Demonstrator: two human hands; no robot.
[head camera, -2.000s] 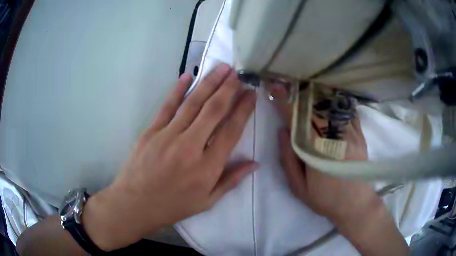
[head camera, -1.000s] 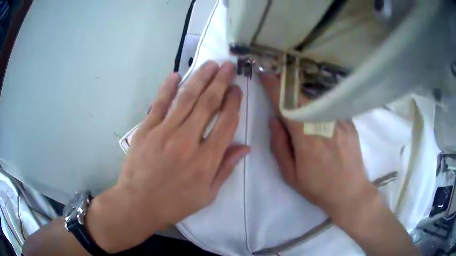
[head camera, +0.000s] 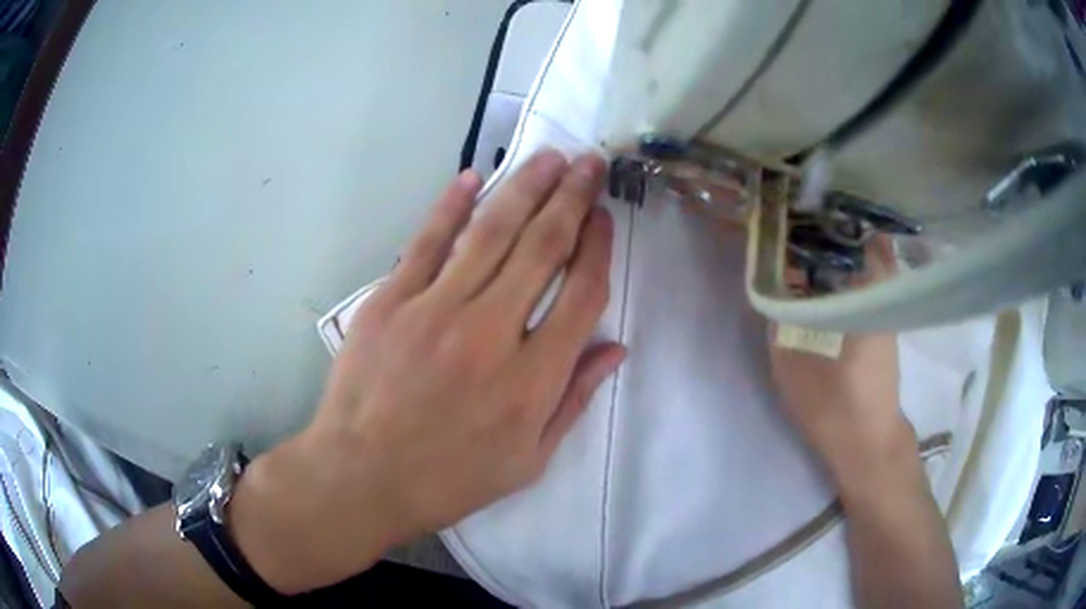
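Observation:
A white garment panel (head camera: 703, 393) lies on the machine bed, with a thin dark seam line running from the presser foot (head camera: 628, 181) down towards me. My left hand (head camera: 476, 339) lies flat on the cloth left of the seam, fingers apart, fingertips just left of the foot. My right hand (head camera: 834, 381) is on the cloth to the right, partly behind the machine head and a cream guard frame (head camera: 768, 244); its fingers are mostly hidden. A white corner with dark stitching (head camera: 337, 321) sticks out left of my left hand.
The cream machine head (head camera: 857, 95) fills the upper right. A plate with a dark outline (head camera: 515, 89) is set in the pale table (head camera: 179, 238). More white cloth with stitch lines (head camera: 30, 476) lies at the lower left. A curved grey-brown strip (head camera: 762, 553) crosses the cloth below.
The seam's lower end has shifted, with a curved strip now crossing near the bottom. My right hand has moved right, away from the seam. A stitched corner shows beside my left hand.

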